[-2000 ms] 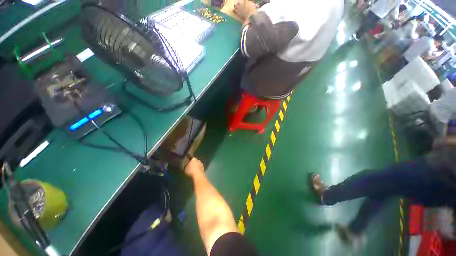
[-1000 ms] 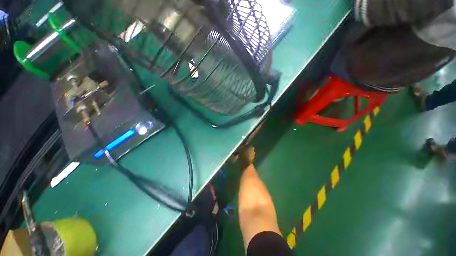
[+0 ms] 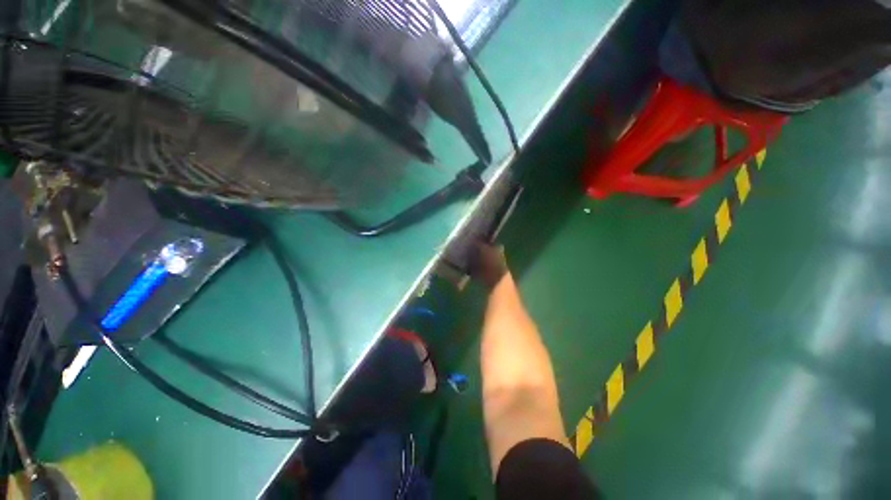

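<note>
My right hand is under the front edge of the green-topped bench, at a dark, flat, box-like thing. The hand is small, shaded and blurred, and its fingers do not show clearly. I cannot tell whether it grips that thing or only touches it. My bare forearm reaches up from a black sleeve at the bottom. My left hand is not in view.
A large wire-caged fan stands at upper left. Below it are a dark station with a blue-lit display, looping black cables and a yellow-green tin. A red stool with a seated person stands at upper right.
The view has moved nearer, so the fan is larger and further left. My right hand remains under the bench edge. The box there shows less. The walking legs have left the view.
</note>
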